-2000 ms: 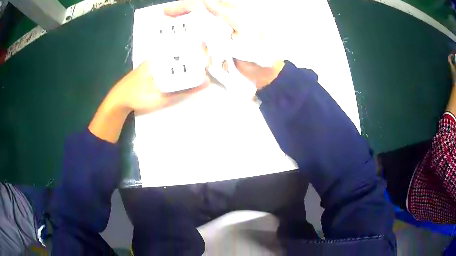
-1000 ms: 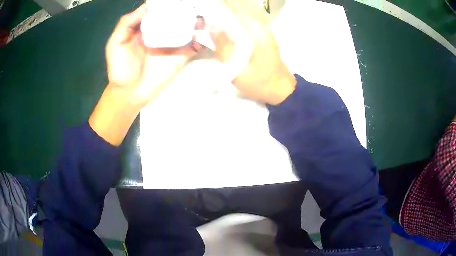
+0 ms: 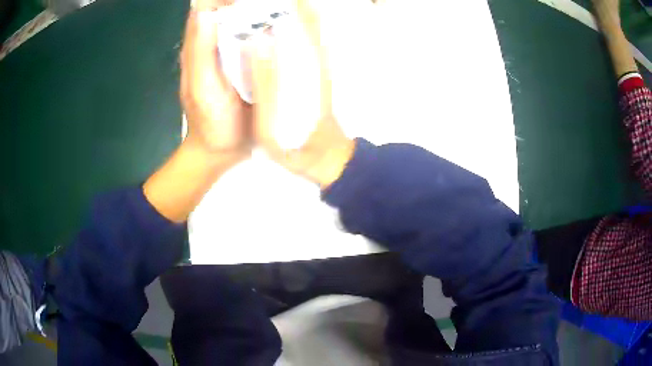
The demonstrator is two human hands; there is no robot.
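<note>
A white socket unit [image 3: 247,53] with dark slots near its top is held between my hands at the upper left of the white sheet [image 3: 422,78]. My left hand [image 3: 211,93] grips its left side. My right hand [image 3: 304,107] lies against its right side, close beside my left hand. Both hands are blurred and overexposed, and the fingertips are partly washed out. A white, cloth-like patch shows over my right hand; glare hides its outline.
The dark green bench top [image 3: 86,121] extends on both sides of the sheet. A pale rail [image 3: 565,8] curves along the far edge. At the right, a person's forearm in a red checked sleeve [image 3: 636,118] reaches over the bench. Grey striped clothing [image 3: 18,304] shows at the lower left.
The hands have come closer together around the unit, my right hand moving left onto it. The unit's slots show again, tilted. The neighbour's arm at the right now reaches forward.
</note>
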